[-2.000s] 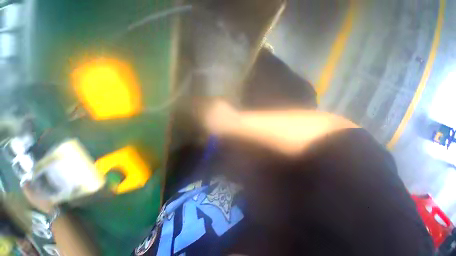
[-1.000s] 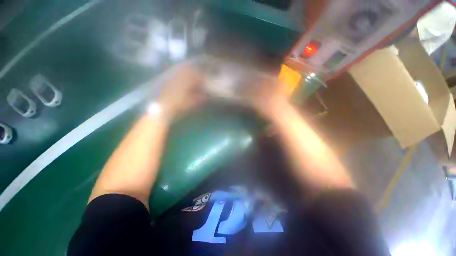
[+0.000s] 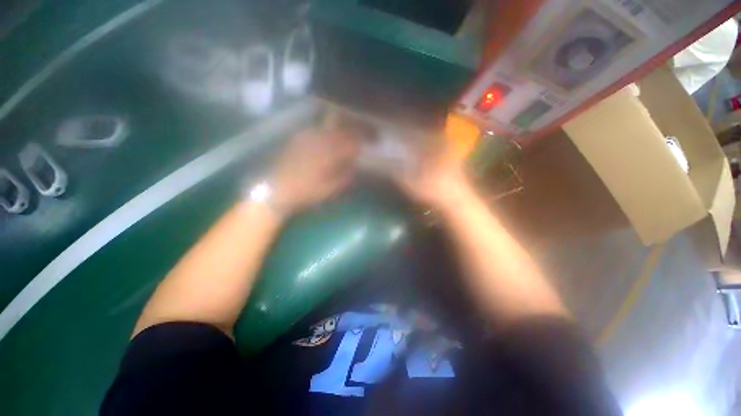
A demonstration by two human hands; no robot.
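Note:
My left hand and my right hand are both in front of me over the bench, close together and blurred. A pale block, probably the fixture, shows between them. Whether either hand holds a small part cannot be seen. An orange-yellow push-button box is just beyond my right hand. Loose pale plastic housings lie on the green bench at the left, one of them a ring-shaped housing, and more stand in a blurred group at the upper left.
The machine's white control panel, with a round dial and a lit red switch, is at the upper right. An open cardboard carton is beyond the bench edge at the right. A white line crosses the green bench. A thin cable hangs beside the button box.
Compared with one second ago, the view has shifted slightly and another housing lies at the left. My hands stay at the pale block. Two seconds ago the view showed yellow button boxes on the left.

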